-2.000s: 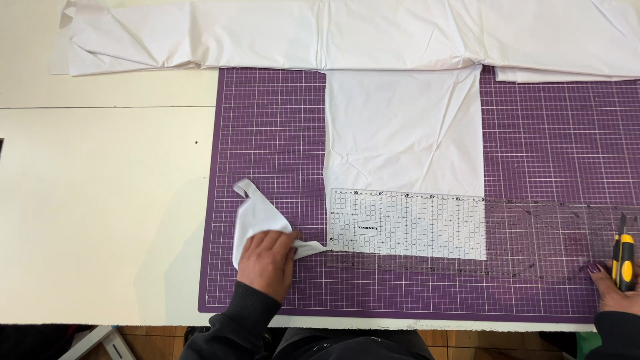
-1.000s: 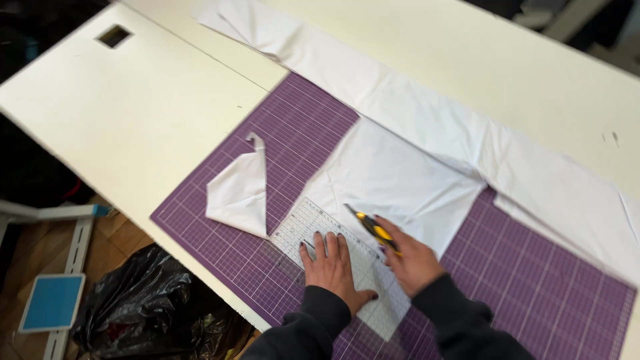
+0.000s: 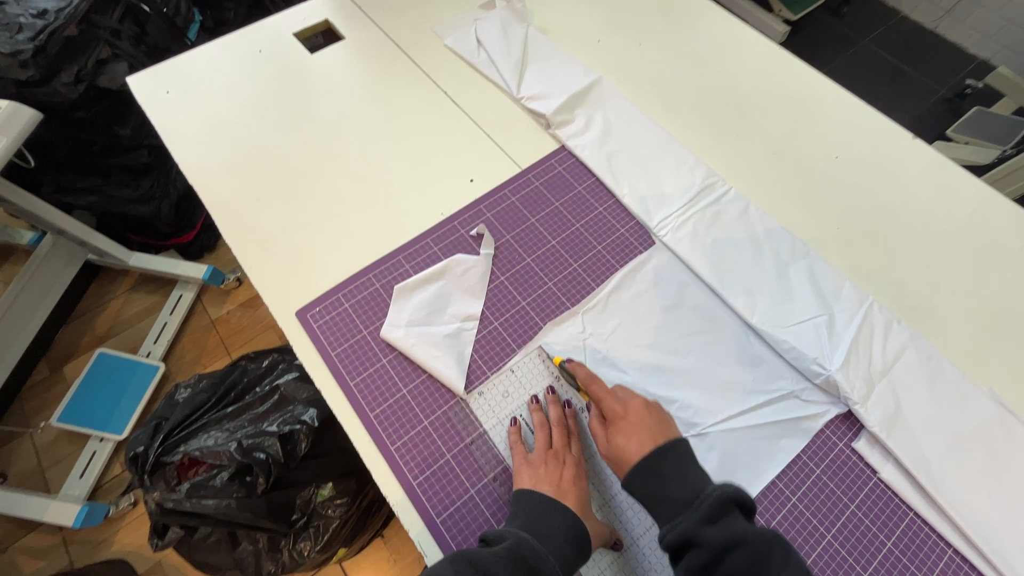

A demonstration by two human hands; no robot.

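Observation:
My left hand lies with spread fingers on a clear quilting ruler, pressing it onto white fabric. In my right hand is a yellow and black utility knife, its tip at the ruler's upper long edge. Whether the blade touches the fabric I cannot tell. Under the fabric and ruler is a purple gridded cutting mat. A loose piece of white fabric rests on the mat, left of the ruler's end.
A long folded band of white fabric runs diagonally across the cream table, which has a square cutout. On the floor at left are a black plastic bag and a metal stand with a blue pedal.
My left hand has moved from the loose fabric piece onto the ruler. My right hand has brought the knife from the far right to the ruler's edge. The view has turned.

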